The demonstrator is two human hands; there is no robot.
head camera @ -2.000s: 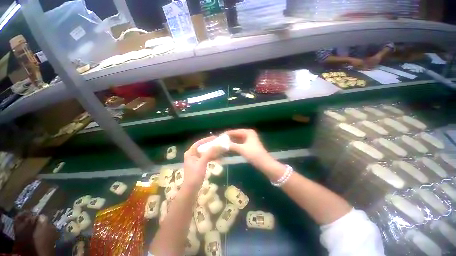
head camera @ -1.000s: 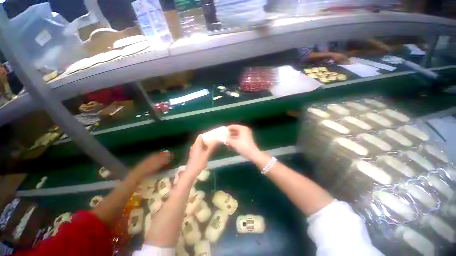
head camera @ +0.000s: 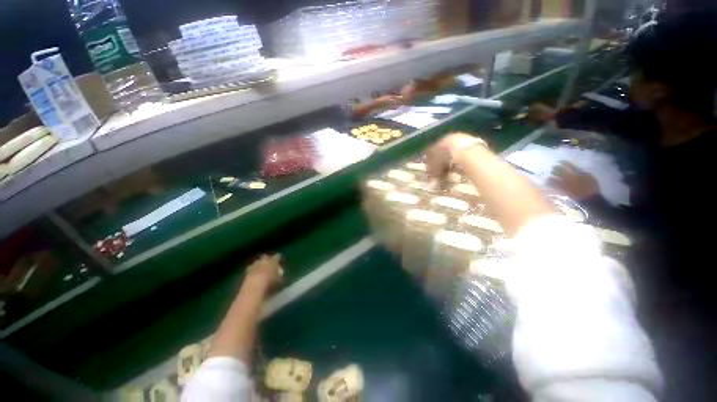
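My right hand (head camera: 450,155) is over the far left part of the stacked clear blister trays (head camera: 477,286), fingers pointing down at a pocket. Whether it holds a housing is hidden. Cream housings lie in the tray pockets, one of them near the front left (head camera: 458,240). My left hand (head camera: 266,271) is over the green belt, left of the trays, small and blurred; I cannot tell if something is between its fingers. Loose cream housings (head camera: 288,374) lie at the bottom edge, partly behind my left forearm.
A pale shelf (head camera: 189,118) crosses above, bearing a carton drink (head camera: 59,94), a bottle (head camera: 110,47) and stacked trays. A person in dark clothes (head camera: 668,141) is at right, a hand (head camera: 574,180) beside white sheets. Across the belt lies a red pile (head camera: 287,156).
The view has swung right. My right hand has left the housing held up in both hands and moved over the trays. My hands are now apart. The red-sleeved arm is out of view.
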